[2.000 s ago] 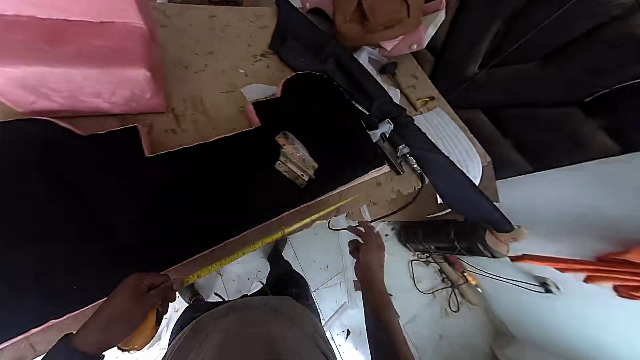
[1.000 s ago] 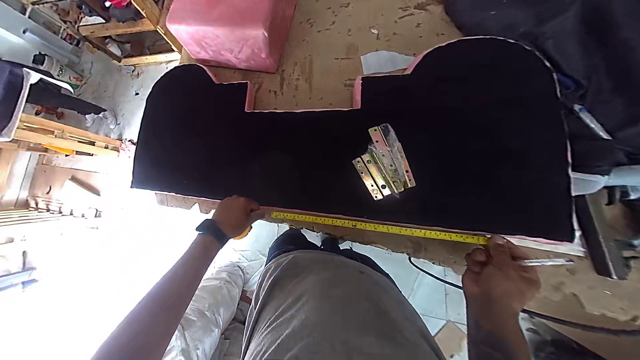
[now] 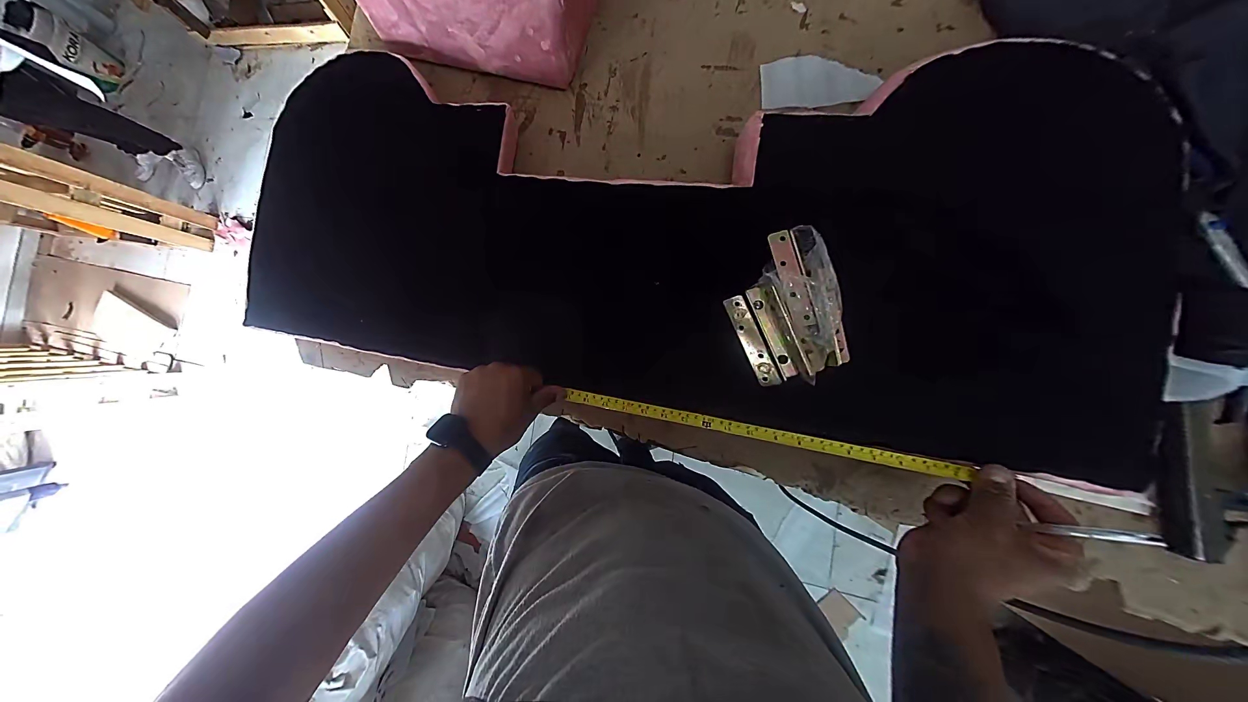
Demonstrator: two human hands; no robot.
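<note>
A yellow measuring tape [image 3: 770, 434] stretches along the near edge of a black fabric-covered panel [image 3: 624, 273] with pink foam sides. My left hand [image 3: 502, 405], with a dark band at its wrist, grips one part of the tape at the panel's edge. At the tape's right end, my right hand [image 3: 990, 536] pinches it against the edge and also holds a thin pen-like stick [image 3: 1102, 533]. Several brass-coloured metal brackets [image 3: 790, 307], partly in clear plastic, lie on the panel, right of its middle. The tape's case is not visible.
The panel lies on a brown worktable [image 3: 663, 58]. A pink foam block [image 3: 487, 34] stands beyond it, near a white scrap [image 3: 814, 83]. A dark metal bar [image 3: 1187, 478] is at the right edge. A black cable [image 3: 838, 526] hangs below. Wooden pallets [image 3: 97, 195] are at left.
Two seconds ago the tape slanted out past the panel's edge, with my right hand off it; since then my right hand has taken hold of it. The view has swung left along the panel.
</note>
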